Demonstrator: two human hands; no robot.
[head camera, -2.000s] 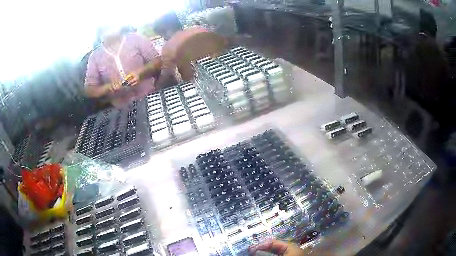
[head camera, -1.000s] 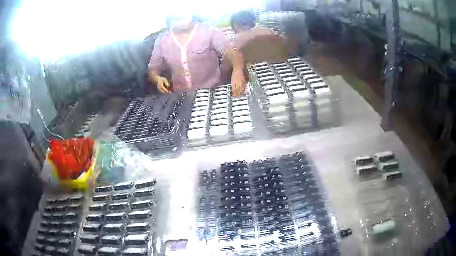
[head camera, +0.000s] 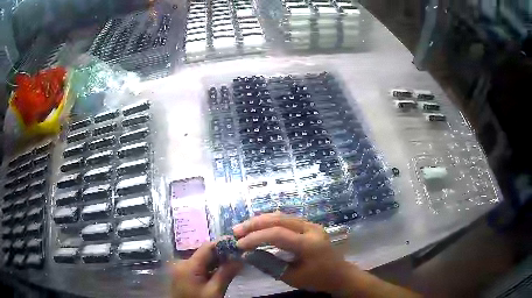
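Note:
My left hand (head camera: 201, 273) and my right hand (head camera: 294, 247) meet at the bottom centre, cut off by the lower edge. Between their fingertips is a small black part (head camera: 227, 247). A grey-white battery unit with a dark side (head camera: 265, 263) lies under my right fingers, against the black part; whether the two are joined cannot be told. Just beyond my hands is the clear blister tray of black parts (head camera: 280, 137), in dense rows. The blister tray of battery units (head camera: 96, 189) is at the left.
A smartphone (head camera: 190, 215) with a pink lit screen lies between the trays. A nearly empty blister tray (head camera: 449, 163) with several units is at the right. A yellow bin (head camera: 44, 125) with red parts (head camera: 39, 93) and a clear plastic bag (head camera: 105, 84) are at the left. Filled trays (head camera: 224, 29) stand at the back.
The view has tilted down and the people across the table are out of it. Both my hands have come into view together, holding the black part and the battery unit.

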